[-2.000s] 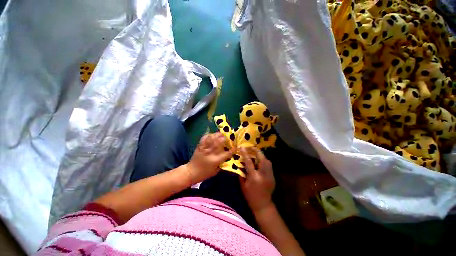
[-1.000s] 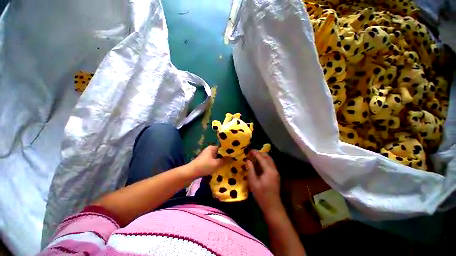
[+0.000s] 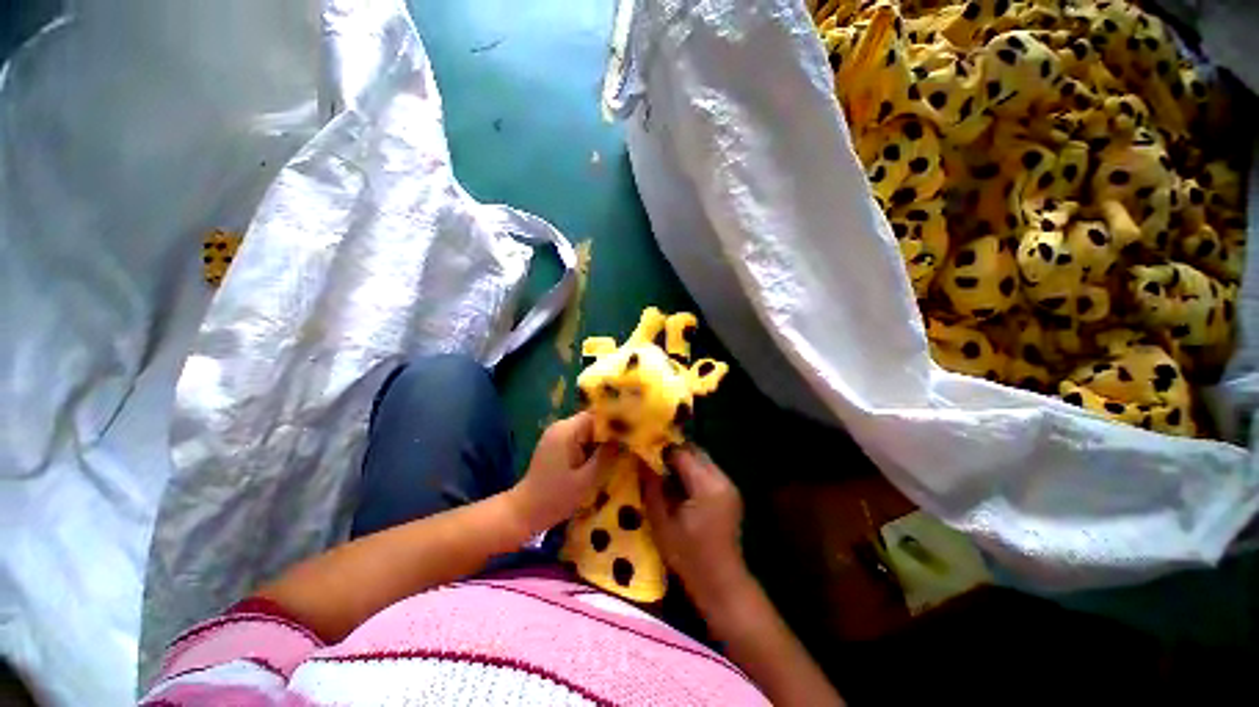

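Observation:
A yellow giraffe hand puppet with black dots (image 3: 620,532) is held upright over the lap, head up and hem toward the knit top. Its head, slightly blurred, shows two upright horns and side ears. My left hand (image 3: 559,474) grips it at the left side below the head. My right hand (image 3: 695,522) holds it at the right side below the head. The puppet's arms are mostly hidden by the hands. I cannot tell whether my right hand also holds a small dark tool.
A white woven sack (image 3: 297,283) stands open at left, with a spotted piece (image 3: 220,256) inside and a strap loop at its rim. Another white sack (image 3: 773,207) at right is heaped with spotted puppets (image 3: 1049,207). A pale card (image 3: 932,561) lies by the right knee. Green floor (image 3: 532,118) shows between the sacks.
The puppet was first bunched and tilted, then held upright facing me. Now it sits slightly lower, with its head tipped and horns spread. Both hands have moved in close under the head.

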